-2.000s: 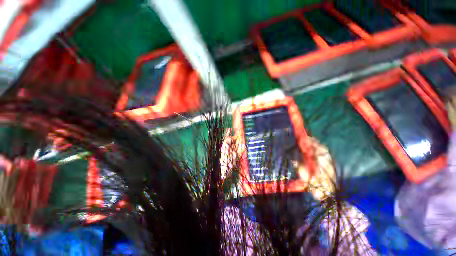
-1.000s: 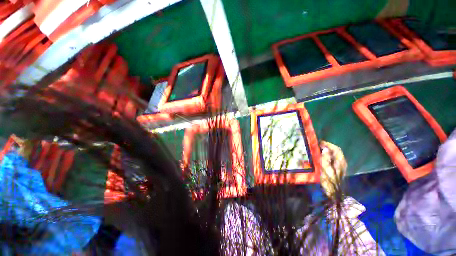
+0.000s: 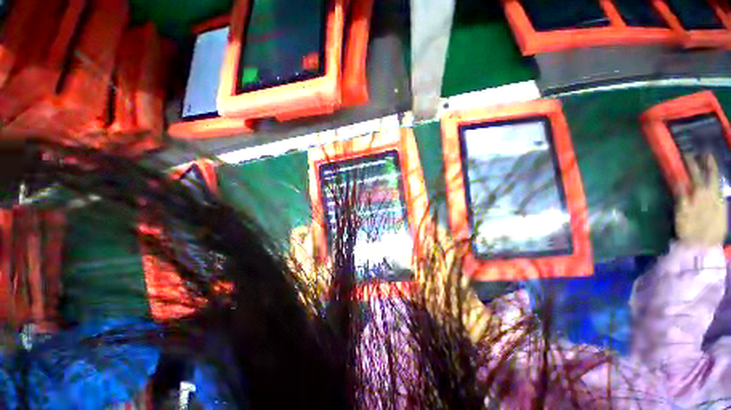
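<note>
A tablet [image 3: 369, 188] in an orange frame is in front of me, its dark screen showing pale text lines and its lower part bright. My left hand [image 3: 303, 255] is at its left edge, partly behind dark hair. My right hand [image 3: 450, 276] is at its lower right edge, also crossed by hair. The two hands seem to hold the frame between them; the fingertips are not clear. A second orange-framed tablet [image 3: 517, 188] with a bright whitish screen lies just to the right, no hand on it.
Behind are a stacked orange-framed tablet [image 3: 282, 48], a pale post [image 3: 430, 56] and a row of dark tablets [image 3: 565, 12]. Orange trays [image 3: 76, 72] fill the upper left. At right another person's hand [image 3: 702, 207] is over a tablet [image 3: 699, 132]. Hair hides the lower left.
My right hand has moved left, from the bright-screen tablet to the text-screen tablet. The view has shifted, and things behind look nearer. The other person's hand now shows at the right.
</note>
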